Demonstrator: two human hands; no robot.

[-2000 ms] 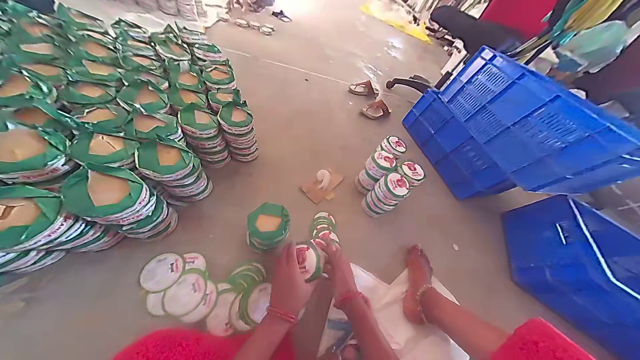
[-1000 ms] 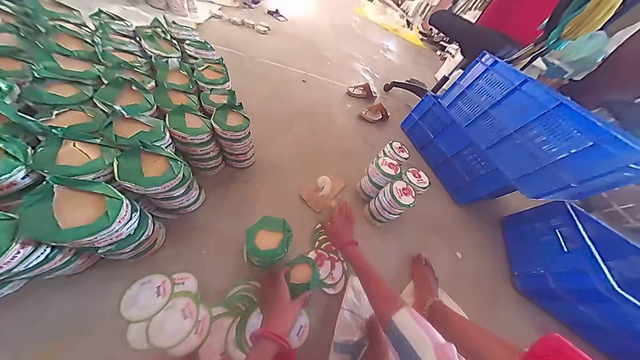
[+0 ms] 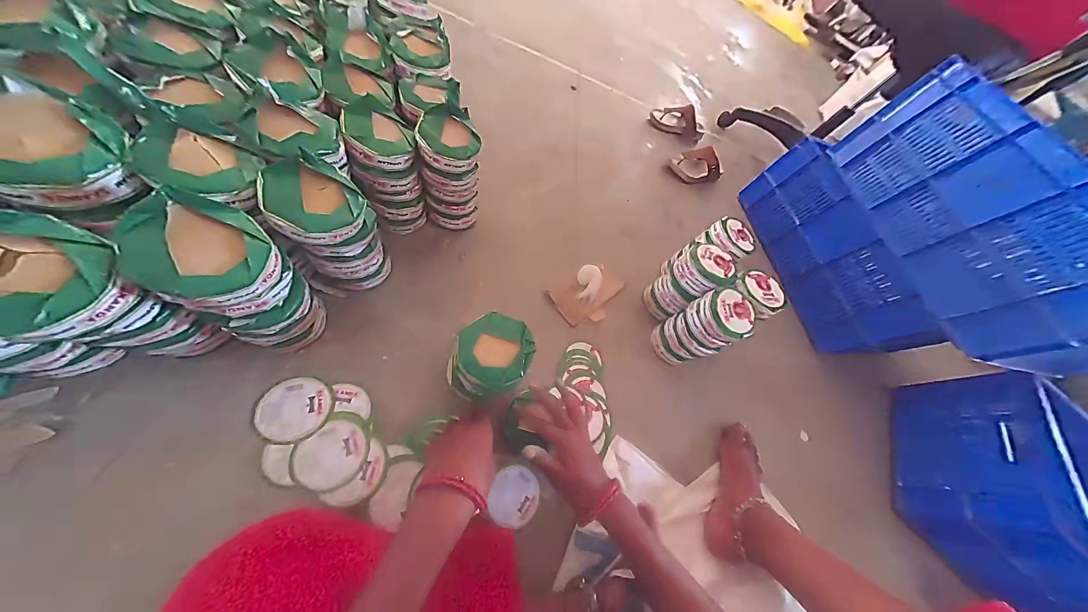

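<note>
My left hand point(image 3: 463, 446) is bent beside a small round pack in green wrapping, just below a green-wrapped stack point(image 3: 493, 353) with a bare brown top; its fingertips are hidden. My right hand point(image 3: 565, 438) lies over the same pack point(image 3: 518, 425) with its fingers spread on it. Round printed labels point(image 3: 330, 450) lie loosely on the floor at the left, and more printed discs point(image 3: 586, 382) overlap in a row beside my right hand. A piece of brown card point(image 3: 586, 293) bears a dab of white paste.
Many green-wrapped stacks point(image 3: 204, 246) fill the left side. Several rolls of printed round packs point(image 3: 701, 327) stand at the right, near blue plastic crates point(image 3: 918, 221). Sandals point(image 3: 695, 164) lie farther off. A bare foot point(image 3: 735, 484) rests by a pale sheet point(image 3: 663, 484).
My right hand has moved back from the brown card to the green-wrapped pack by my left hand. The pack's brown top, visible a second ago, is now largely covered.
</note>
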